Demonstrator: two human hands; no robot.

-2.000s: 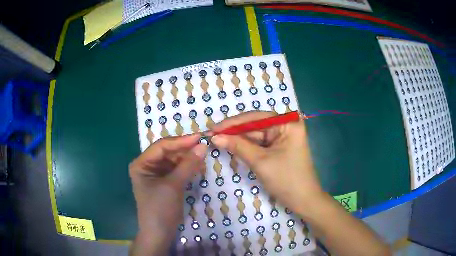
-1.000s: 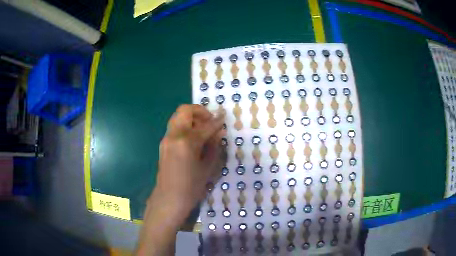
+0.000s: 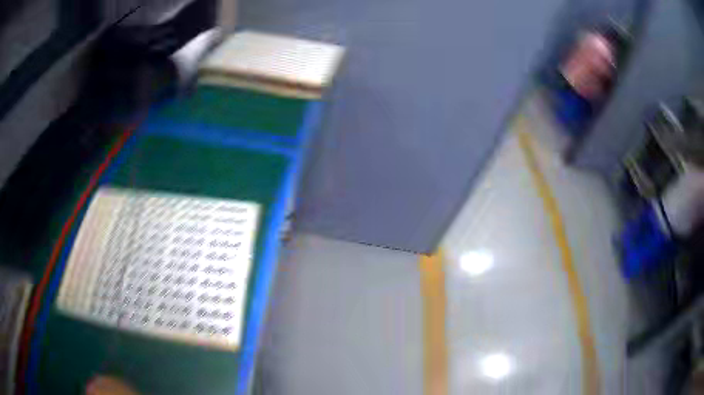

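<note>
A white slotted tray (image 3: 166, 262) with rows of small dark discs lies on the green mat, inside blue tape, at the left of the view. It is blurred, so single discs and empty slots cannot be told. A small blurred piece of a hand, seemingly my right hand (image 3: 110, 385), is cut off by the bottom edge below the tray. Its fingers and any hold are hidden. My left hand is out of the picture. The red probe is not visible.
More white trays (image 3: 270, 58) are stacked at the bench's far end. A grey panel (image 3: 409, 131) stands beside the bench. Yellow lines (image 3: 434, 324) mark the shiny floor. A blurred person (image 3: 590, 65) and a blue object (image 3: 647, 243) are at the right.
The view has swung right, away from the working tray to the side tray and the floor. The left hand over the working tray has left the picture.
</note>
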